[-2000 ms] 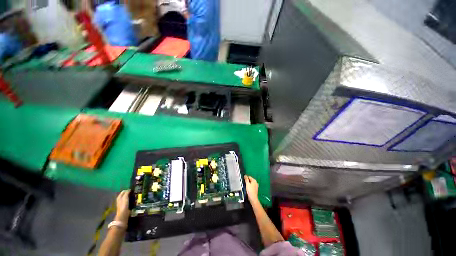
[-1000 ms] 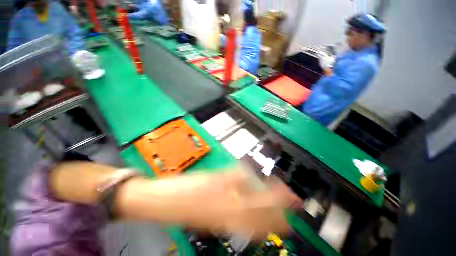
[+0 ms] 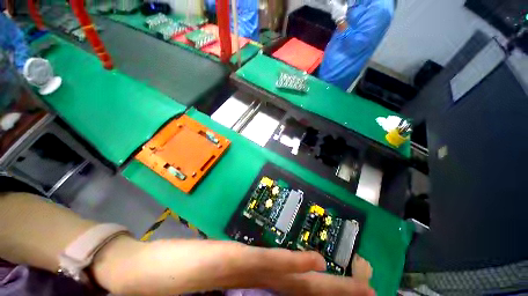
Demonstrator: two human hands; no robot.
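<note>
Two green circuit boards with yellow parts and long grey strips, the left one [image 3: 274, 207] and the right one [image 3: 329, 236], lie side by side in a black carrier [image 3: 244, 229] on the green mat. My left hand [image 3: 231, 267], bare with a pale wrist band, stretches flat across the lower picture in front of the carrier. It holds nothing visible and covers part of the carrier's near side. A fingertip [image 3: 362, 268] shows beside the right board's lower corner; whose hand it belongs to is unclear. The rest of my right hand cannot be seen.
An orange fixture [image 3: 185, 151] lies on the mat left of the carrier. Behind is the conveyor gap with metal rails [image 3: 248, 115]. On the far bench [image 3: 336, 107] stands a yellow cup [image 3: 397, 136]. A person in a blue smock [image 3: 356, 43] is beyond it. A large grey machine [image 3: 475, 173] stands right.
My left hand has moved lower in the picture and is less blurred. The view has shifted, so both boards and the carrier now show more fully.
</note>
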